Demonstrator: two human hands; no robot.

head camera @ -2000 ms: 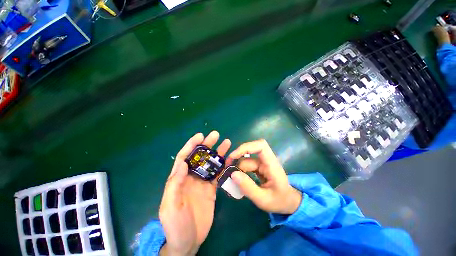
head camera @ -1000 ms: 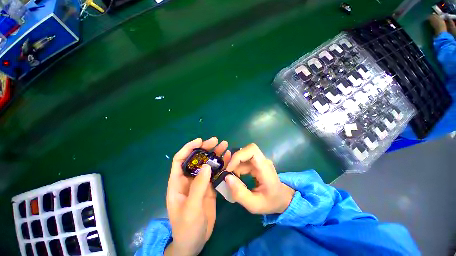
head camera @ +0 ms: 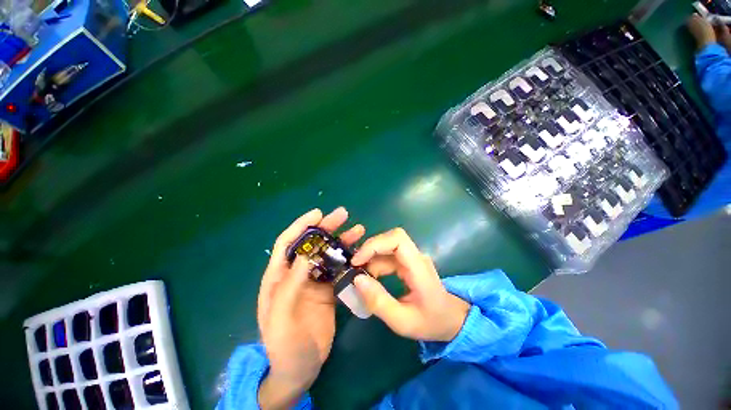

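Note:
My left hand (head camera: 298, 320) holds an open black watch housing (head camera: 311, 250) with its inside facing up, showing gold and silver parts; the thumb lies over its near left part. My right hand (head camera: 405, 292) pinches a small display module (head camera: 353, 299), dark at its upper end and white below, at the housing's lower right edge. The two parts touch or nearly touch; any flex cable between them is too small to make out. Both hands are bare, above the green mat.
A white foam tray (head camera: 172, 372) with dark watch units stands at lower left, one showing blue light. A clear blister tray (head camera: 460, 152) of white-and-dark pieces overlaps a black tray (head camera: 685, 152) at right. A blue device (head camera: 88, 68) is at upper left. Another person's hand (head camera: 702, 30) shows at upper right.
The module has moved closer to the housing's edge, and both have shifted slightly left. The left thumb came over the housing. The lit unit changed from green to red to blue.

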